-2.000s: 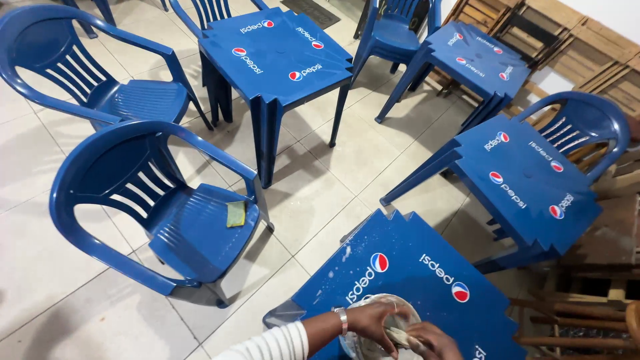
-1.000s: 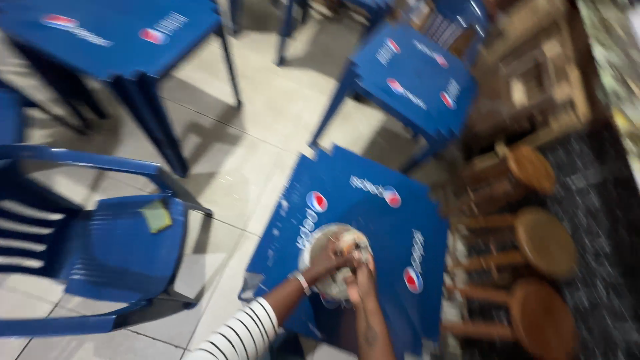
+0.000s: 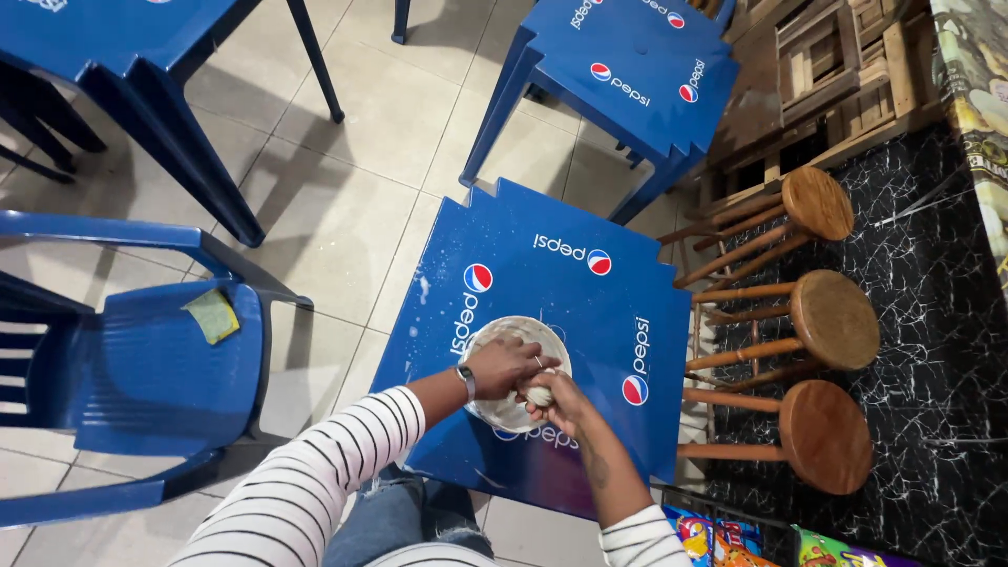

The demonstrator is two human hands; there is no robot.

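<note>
A round whitish bowl or tub stands on a blue plastic Pepsi table. My left hand, with a watch on the wrist and a ring, reaches over the bowl from the left, its fingers bent against my right hand. Closed around a pale, wet-looking cloth or similar soft bundle, my right hand is above the bowl's right side. Whether the left fingers also grip the bundle is hidden. White splashes and drops mark the tabletop's left part.
A blue armchair at the left bears a yellow-green sponge or cloth. Another blue table stands beyond, one more at upper left. Wooden stools line the right side, near snack bags and wooden crates.
The view has swung right and down, bringing the stools in. Both hands stay together over the bowl throughout.
</note>
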